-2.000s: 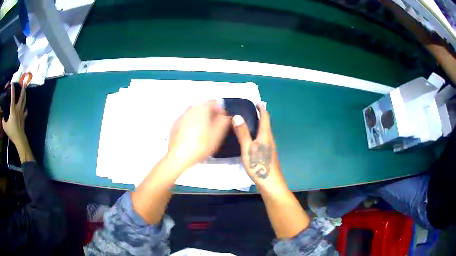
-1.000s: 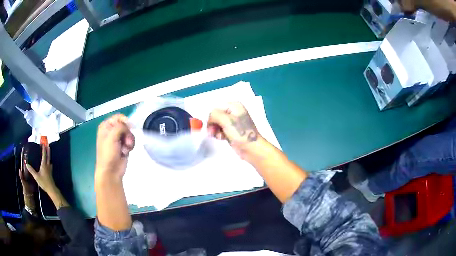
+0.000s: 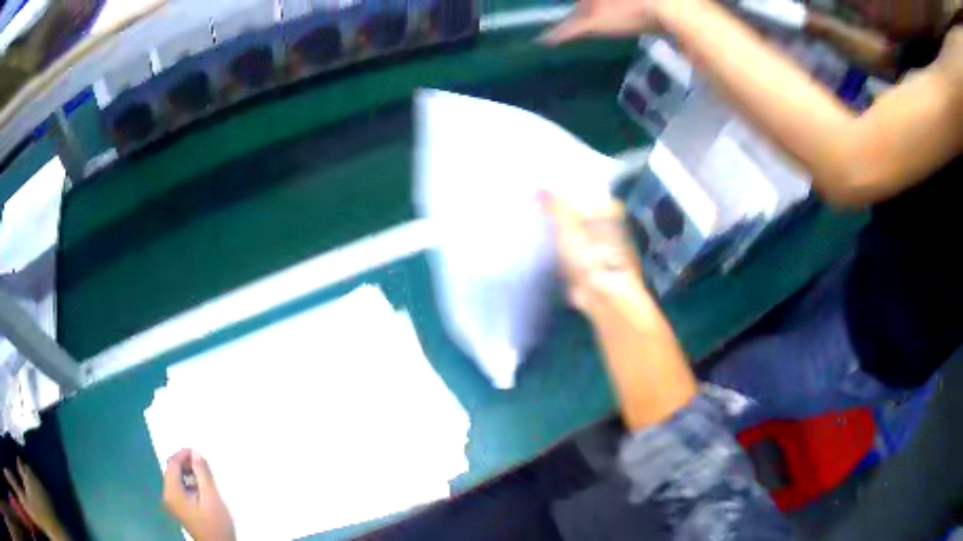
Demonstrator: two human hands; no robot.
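My right hand [image 3: 597,254] holds a puffy white bag [image 3: 496,201] by its right side, raised over the bench's right part. The bag is blurred, wide at the top and pointed at the bottom; what is inside does not show. A flat stack of white sheets or bags [image 3: 317,423] with ragged edges lies on the green bench. My left hand [image 3: 197,502] is at the stack's lower left, partly cut off by the bottom edge. Its fingers are bent close together around a small dark spot that I cannot make out.
Open white cartons [image 3: 692,190] with speaker pictures stand at the right. More cartons [image 3: 253,69] stand in a row at the back. A white rail [image 3: 264,291] crosses the bench. A person's bare arm [image 3: 781,95] reaches in from the right; a red stool [image 3: 818,454] is below. Another hand [image 3: 37,502] is at lower left.
The view has turned right. The round black speaker inside the thin clear bag no longer shows. My right hand has moved away to the right with a white bag; my left hand has dropped toward the stack's lower left.
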